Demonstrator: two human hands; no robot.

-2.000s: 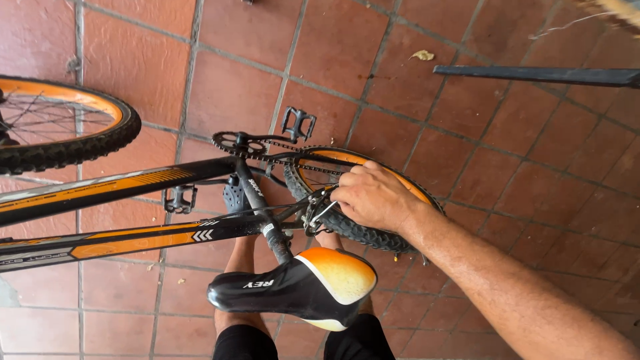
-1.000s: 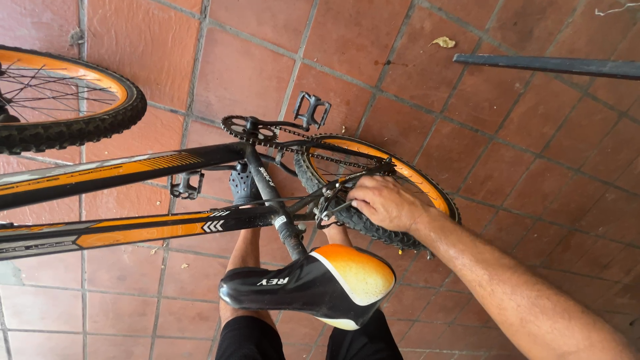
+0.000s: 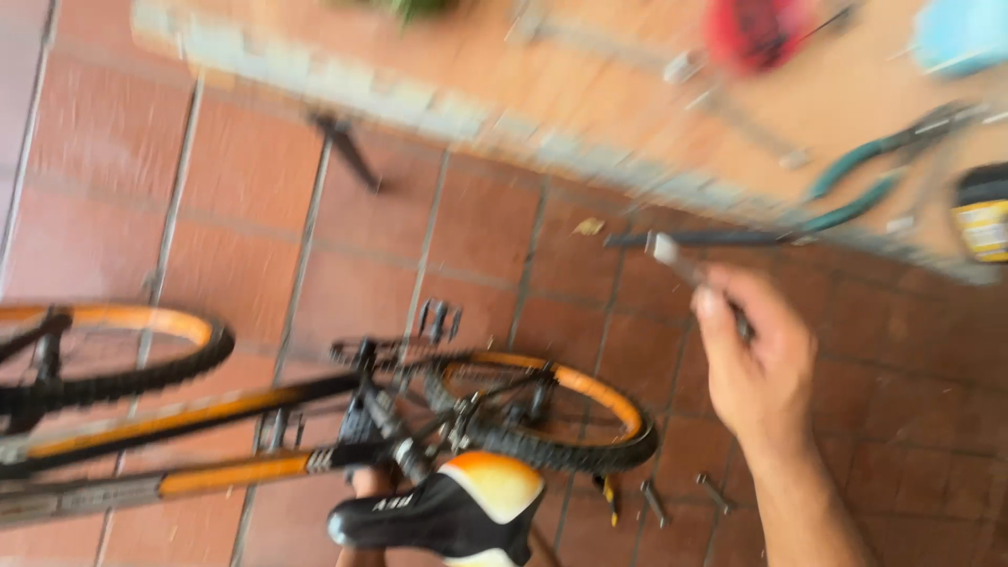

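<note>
My right hand [image 3: 756, 358] is raised over the floor, right of the bicycle's rear wheel [image 3: 579, 453]. It grips a slim silver metal tool [image 3: 685, 264], blurred, probably a wrench, whose pale end points up and left. My left hand is out of view. Below and left of the hand stands a bicycle with a black and orange frame [image 3: 236, 475] and a black, white and orange saddle [image 3: 441, 504]. Its crank area shows a black pedal [image 3: 439, 319]. Teal-handled pliers [image 3: 890, 161] lie on a tan work surface [image 3: 598, 94], up and right of the hand.
Two small metal tools [image 3: 654, 504] [image 3: 713, 493] and a yellow and black item [image 3: 608, 500] are on the tiled floor near the rear wheel. A red object [image 3: 757, 31], a light blue object [image 3: 965, 35] and a black and yellow container [image 3: 984, 213] stand on the surface. A dark bar [image 3: 709, 238] extends beneath its edge.
My right hand has left the area by the rear wheel and seat tube and moved up and right, now with the metal tool plainly in it. The view has swung toward the work surface.
</note>
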